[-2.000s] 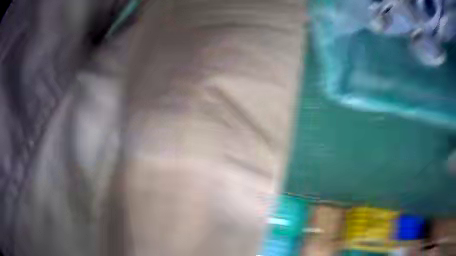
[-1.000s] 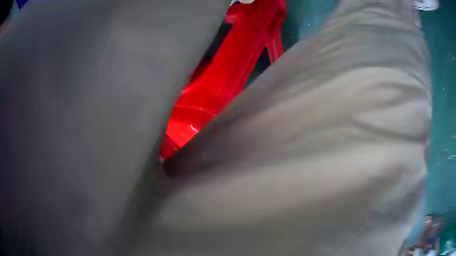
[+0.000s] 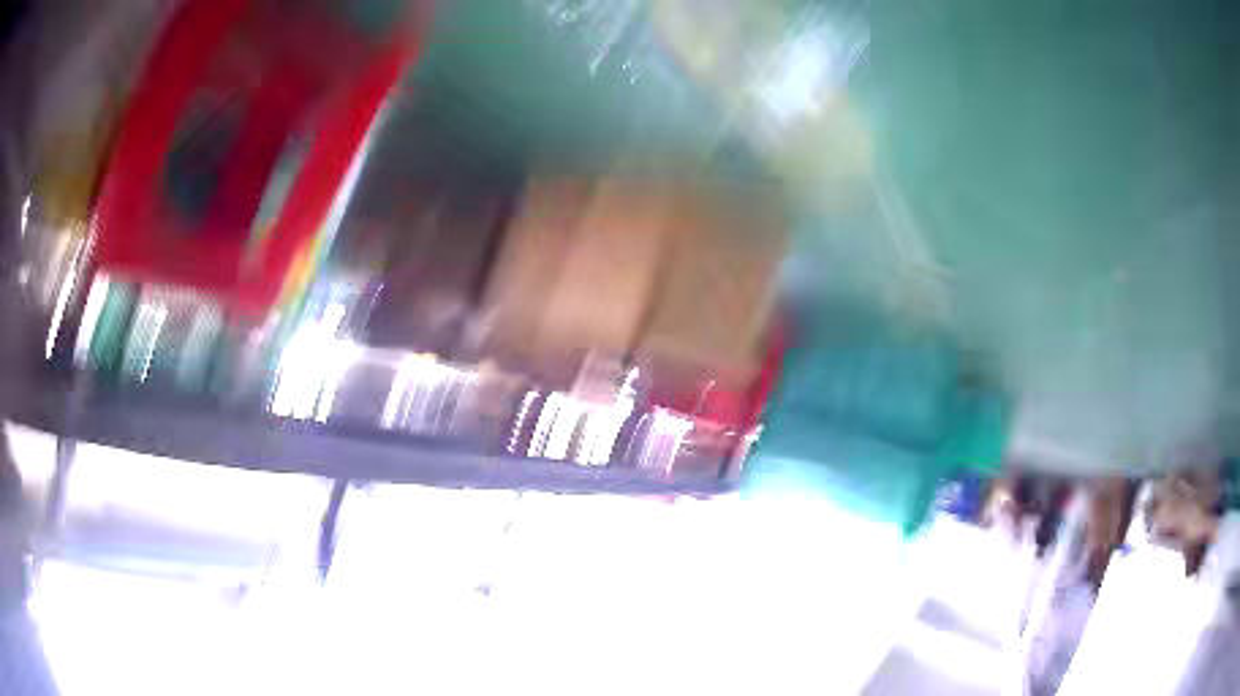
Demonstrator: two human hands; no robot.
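Note:
The view is strongly blurred and neither of my hands is in the picture. A red plastic stool [image 3: 259, 163] shows at the upper left, tilted in the view. Right of it stand brown cardboard boxes [image 3: 632, 279]. Below and beside the boxes are streaked white shapes [image 3: 578, 424], too blurred to name surely. A green-teal crate or bin [image 3: 864, 408] is right of the boxes.
The green floor [image 3: 1074, 177] fills the top and right. A long grey ledge [image 3: 408, 456] crosses the lower left. Below it is an overexposed white area. Blurred brown and white shapes are at the lower right. A pale patch lies on the floor at the top.
The view has swung away from the wearer's grey-beige clothing, which filled the earlier frames, to the room. The red stool now shows at the upper left.

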